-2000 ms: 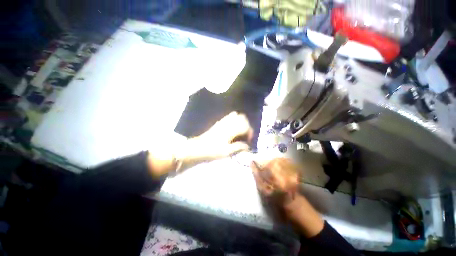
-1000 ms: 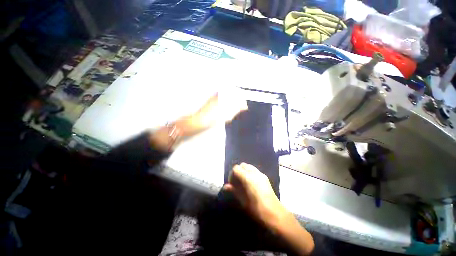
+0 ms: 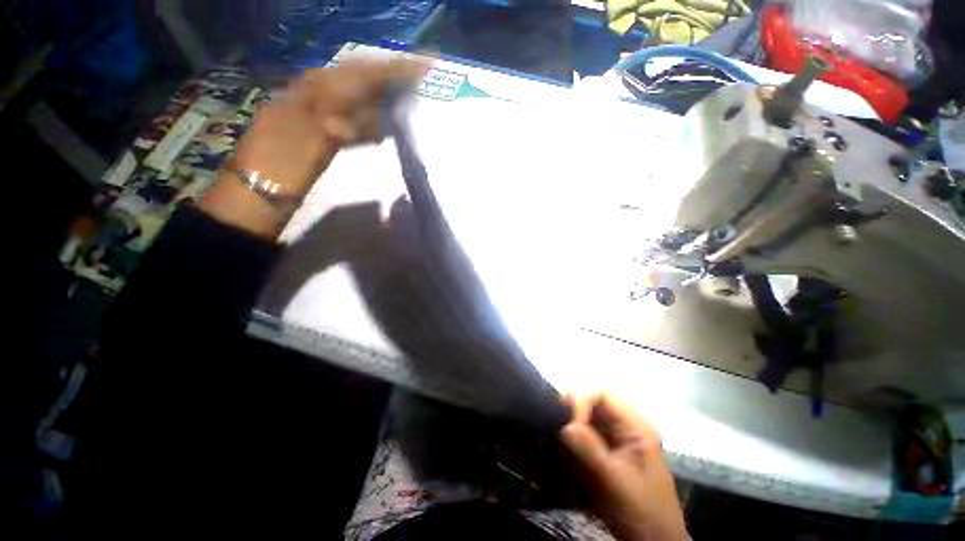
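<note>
A black fabric piece (image 3: 466,301) is stretched between my two hands above the white table (image 3: 550,159), running from upper left to lower right, its surface turned nearly edge-on. My left hand (image 3: 354,100), blurred, is shut on its upper end near the table's far left part. My right hand (image 3: 617,449) pinches its lower end at the table's front edge. The lower part of the cloth hangs dark over the front edge and merges with the dark clothing. The sewing machine head (image 3: 751,201) stands to the right of the cloth, apart from it.
Black scraps (image 3: 788,328) lie under the machine arm, with a blue-tipped thin thing beside them. A parts recess (image 3: 923,454) is at the table's right end. Behind the machine are a red container (image 3: 836,69), yellow-green cloth (image 3: 677,19) and a blue tube. A picture-covered surface (image 3: 159,180) is at left.
The black piece, lying flat beside the needle area a second ago, is now lifted and stretched. My left hand has moved up and left, my right hand toward the front edge and right.
</note>
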